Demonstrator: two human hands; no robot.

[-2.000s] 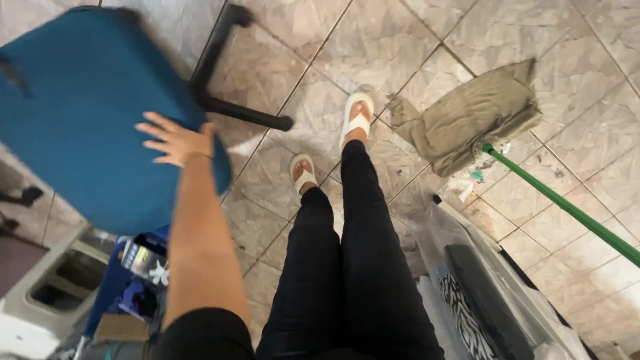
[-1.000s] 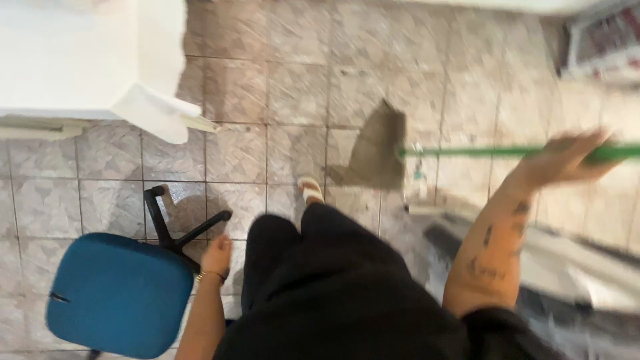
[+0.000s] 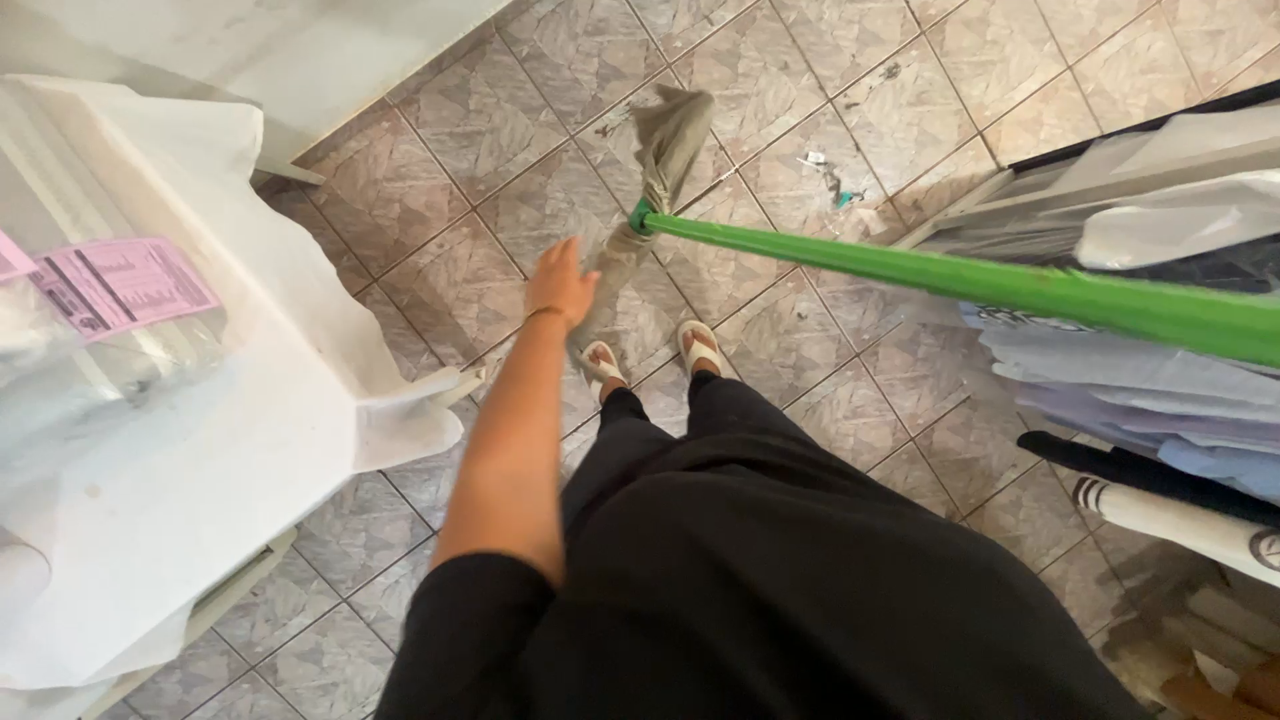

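My left hand is held out in front of me over the tiled floor, with nothing in it, left of a green pole. The pole runs from the right edge down to a green joint. A brownish-grey cloth is wrapped around that joint and lies on the tiles, partly blurred, just in front of my sandals. Bits of litter, some white and some teal, lie on the floor right of the cloth. My right hand is out of view.
At the left stands a table under a white cover, bearing plastic-wrapped goods and a pink printed sheet. A pale wall rises behind it. On the right hang garments, some under clear plastic, near the pole.
The blue chair my left hand was touching two seconds ago is out of view. My right hand, on the pole one second ago, has left the view. The view has shifted and turned.
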